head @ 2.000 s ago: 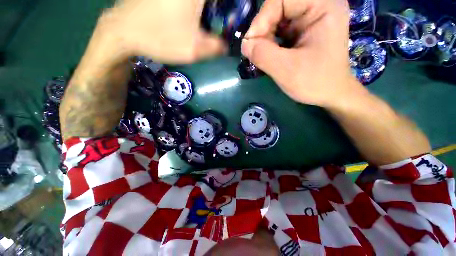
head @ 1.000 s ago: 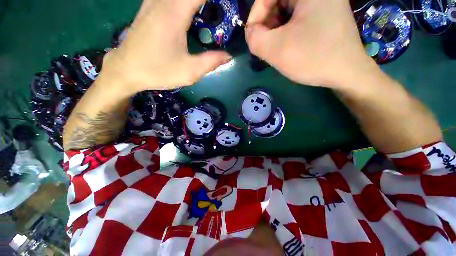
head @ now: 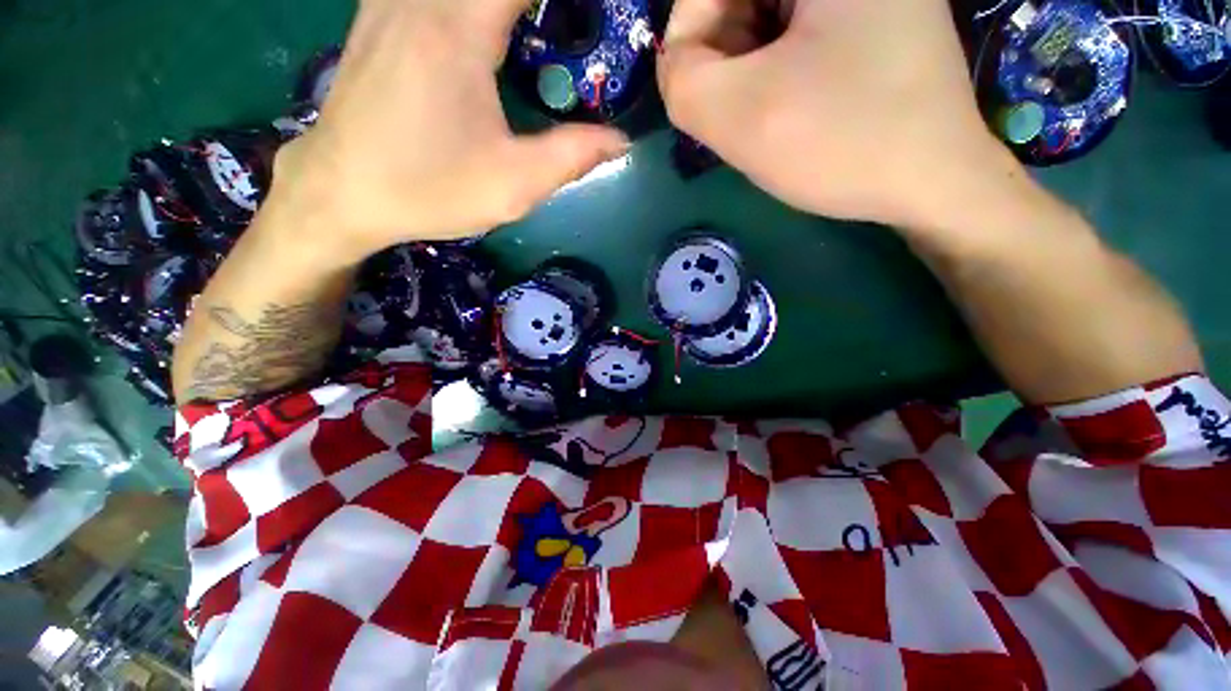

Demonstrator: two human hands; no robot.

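A blue round circuit board [head: 614, 61] with a dark centre and a green-teal spot lies at the top middle, between my hands. My left hand [head: 439, 135] is at the board's left side, thumb stretched out below it; its fingertips are cut off by the top edge. My right hand [head: 810, 108] is at the board's right edge, thumb and fingers pinched together near a thin red wire [head: 659, 49]. What sits inside the pinch is hidden. A small dark part [head: 693, 155] lies just below my right hand.
White-faced round parts [head: 698, 284] lie near my body, some overlapping. A heap of black round parts [head: 162, 243] is at left, partly behind my left forearm. Another circuit board [head: 1060, 81] and white cables [head: 1147, 20] are at upper right. A clear plastic bag [head: 68, 452] is at far left.
My left hand has moved up and away from my right, uncovering the board. A small white connector seen earlier at my right fingertips no longer shows. The view has shifted slightly.
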